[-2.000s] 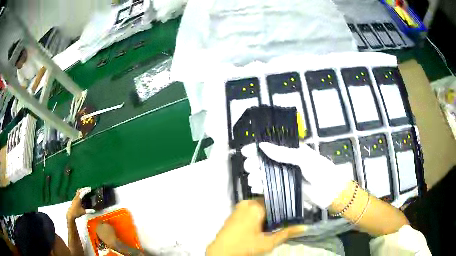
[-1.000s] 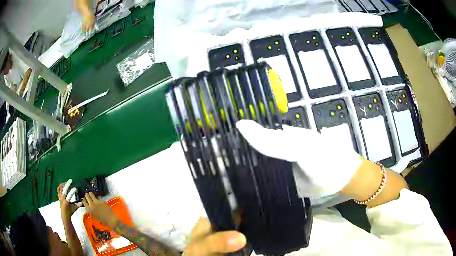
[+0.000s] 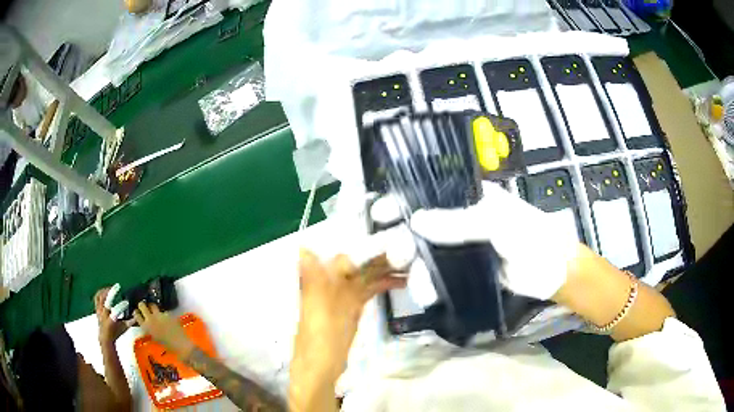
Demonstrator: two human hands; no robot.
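My gloved right hand (image 3: 523, 241) is closed round a stack of black housing frames (image 3: 435, 169), blurred, its yellow-dotted solid ends pointing away from me. White glove fingertips show at its left side. My bare left hand (image 3: 338, 294) is at the stack's lower left side, its fingers reaching to the edge; whether they grip is unclear. The stack is above the near left part of a white-lined tray (image 3: 491, 165). Frames with yellow dots lie in its pockets, such as this one (image 3: 523, 100). The stack hides some near left pockets.
White sheeting (image 3: 402, 28) covers the area behind the tray. A brown cardboard sheet (image 3: 692, 153) lies right of it. A clear bag (image 3: 233, 96) lies on the green mat (image 3: 217, 189). At lower left, a neighbour's hands hold a small black part (image 3: 153, 298) beside an orange tray (image 3: 189, 322).
The stack was widely fanned; it is now narrower and further right over the tray. My left hand has moved from the stack's lower end to its left side.
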